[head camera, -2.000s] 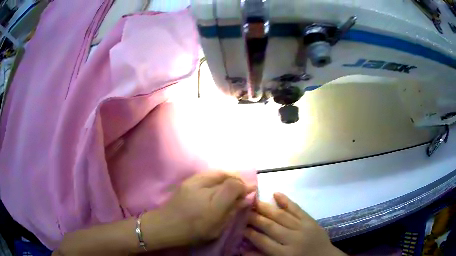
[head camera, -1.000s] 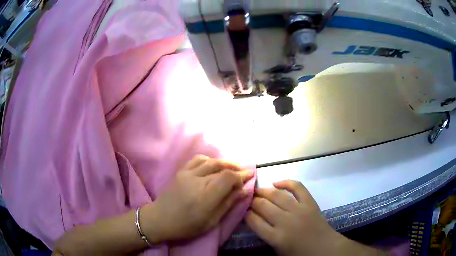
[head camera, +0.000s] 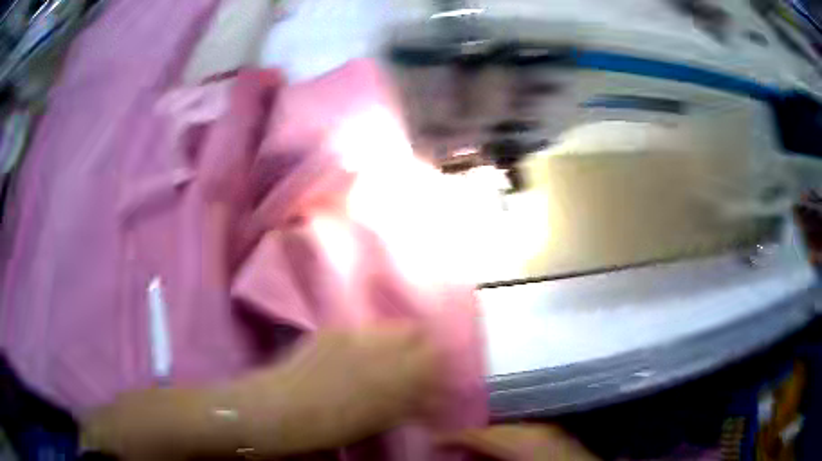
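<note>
The frame is blurred. A pink garment panel (head camera: 270, 279) lies in bunched folds left of the sewing machine and reaches the bright glare under its head. My left hand (head camera: 379, 369) holds the pink cloth near the table's front edge, its fingers blurred. My right hand (head camera: 518, 443) is at the bottom edge, mostly cut off, at the cloth's lower end; its grip does not show. The sewing machine (head camera: 631, 122) stands above and to the right. The needle area is lost in glare.
Long flat pink layers (head camera: 81, 207) lie at the far left. The table edge with a grey strip (head camera: 613, 383) curves along the front right. A blue crate (head camera: 735, 437) with mustard pieces is at the lower right. A small white strip (head camera: 159, 329) shows on the pink cloth.
The view has shifted and blurred. The pink cloth is more bunched near the machine head. My right hand has moved down, largely out of the picture. My left hand has moved slightly lower.
</note>
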